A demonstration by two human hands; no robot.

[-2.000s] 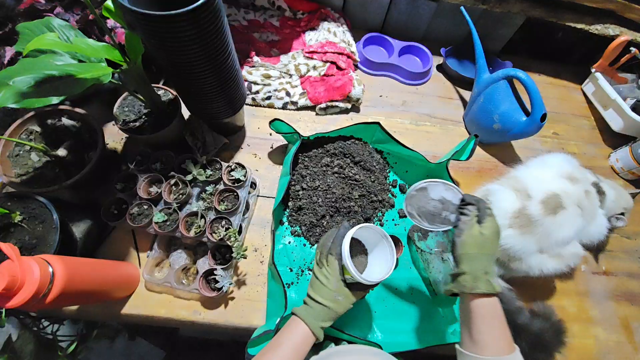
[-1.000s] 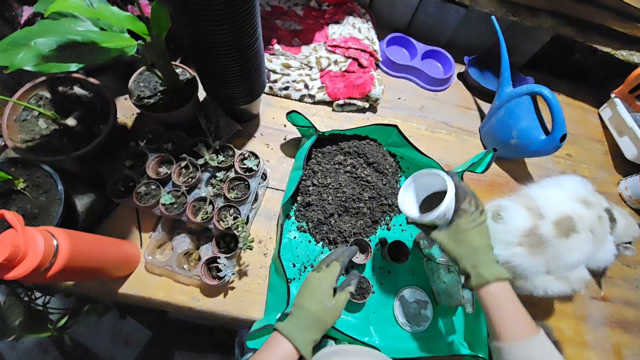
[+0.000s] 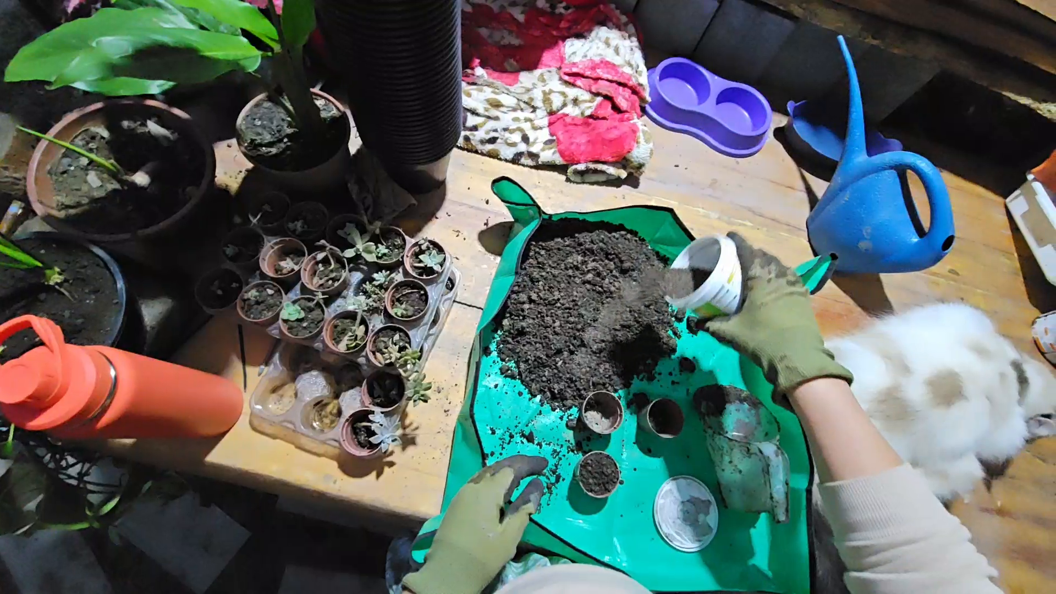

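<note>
My right hand (image 3: 771, 318), in a green glove, grips a white plastic tub (image 3: 716, 272) tipped to the left, and dark material falls from it onto a heap of soil (image 3: 577, 313) on a green mat (image 3: 652, 549). My gloved left hand (image 3: 487, 516) rests low at the mat's front edge, fingers apart, holding nothing. Just right of it stands a small pot filled with soil (image 3: 598, 475). Another small pot (image 3: 602, 412) and a dark-looking one (image 3: 664, 417) stand below the heap. A round lid (image 3: 686, 513) lies beside a dirty scoop-like container (image 3: 747, 454).
Small potted succulents (image 3: 346, 332) crowd a clear plastic tray (image 3: 297, 429) at left, behind an orange bottle (image 3: 157, 392). A blue watering can (image 3: 879, 214) and a white furry animal (image 3: 940, 388) are at right. A purple double bowl (image 3: 709, 107) sits behind.
The tub has gone from upright to tipped over the soil heap. My left hand has let go of the small pots and moved down toward the front edge. The lid was in my right hand earlier.
</note>
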